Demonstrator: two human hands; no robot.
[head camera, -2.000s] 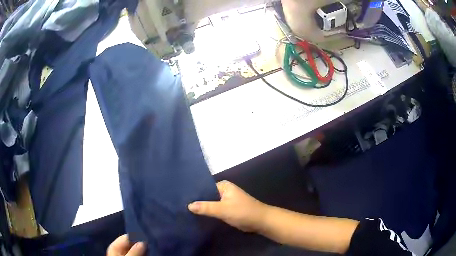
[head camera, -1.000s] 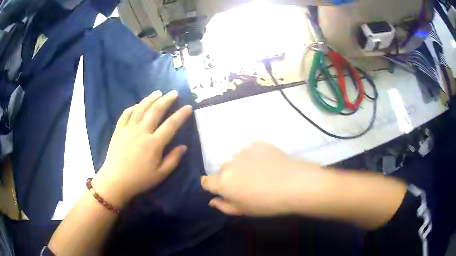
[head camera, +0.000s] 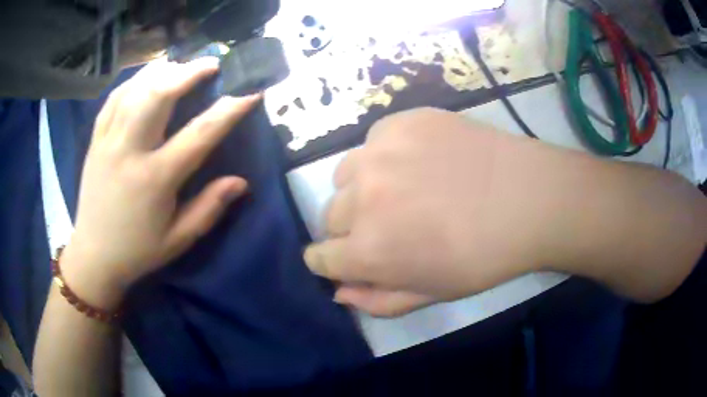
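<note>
A navy cloth panel (head camera: 232, 264) runs from under the sewing machine's head (head camera: 116, 39) toward the wearer and hangs over the table's front edge. My left hand (head camera: 147, 178) lies flat on it, fingers spread, fingertips beside a small dark grey block (head camera: 254, 66) near the needle area. The machine head hides the needle. My right hand (head camera: 434, 209) is slightly blurred, its fingers curled and thumb and forefinger closed on the panel's right edge, above the white table.
The worn bed plate (head camera: 403, 77) lies right of the cloth under a bright lamp. A black cable (head camera: 500, 93) runs across it and passes behind my right forearm. Scissors with green and red handles (head camera: 632, 93) lie at the upper right. More navy cloth (head camera: 19, 178) is at the far left.
The view has moved closer to the machine head. My left hand has moved up the cloth, its fingertips now at the grey block. My right hand stays at the cloth's right edge.
</note>
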